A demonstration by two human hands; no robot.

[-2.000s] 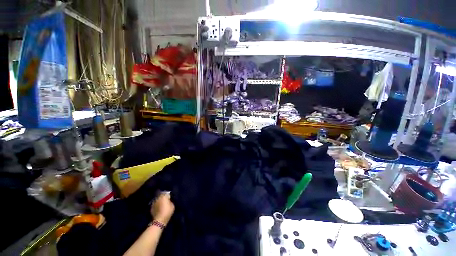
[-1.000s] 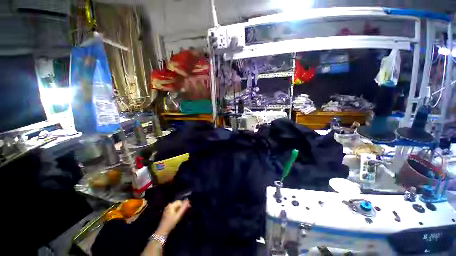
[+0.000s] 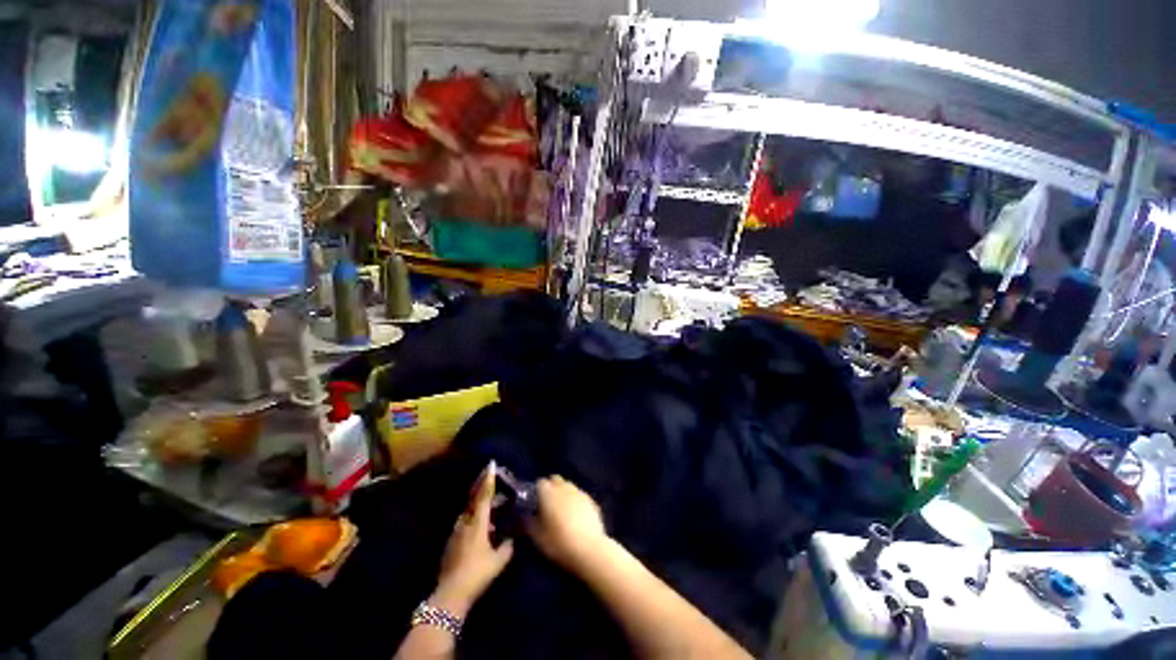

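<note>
A large heap of dark cloth (image 3: 671, 451) lies left of the white sewing machine head (image 3: 954, 600) and spreads toward the wearer. My left hand (image 3: 477, 542), with a bracelet at the wrist, is at the near part of the heap, thumb up, fingers closed on the dark cloth. My right hand (image 3: 564, 518) is just right of it, fingers bent down on the same cloth. A small shiny glint shows between the two hands; what it is cannot be told.
A yellow packet (image 3: 439, 423) and a red-and-white bottle (image 3: 341, 451) stand beyond and left of my hands. An orange item (image 3: 290, 548) lies lower left. A green-handled tool (image 3: 941, 475) stands at the machine head. A red-brown basket (image 3: 1081, 496) is at the right.
My right hand has come into view and joined my left hand at the cloth. The view has shifted, so the machine head now sits further right and lower.
</note>
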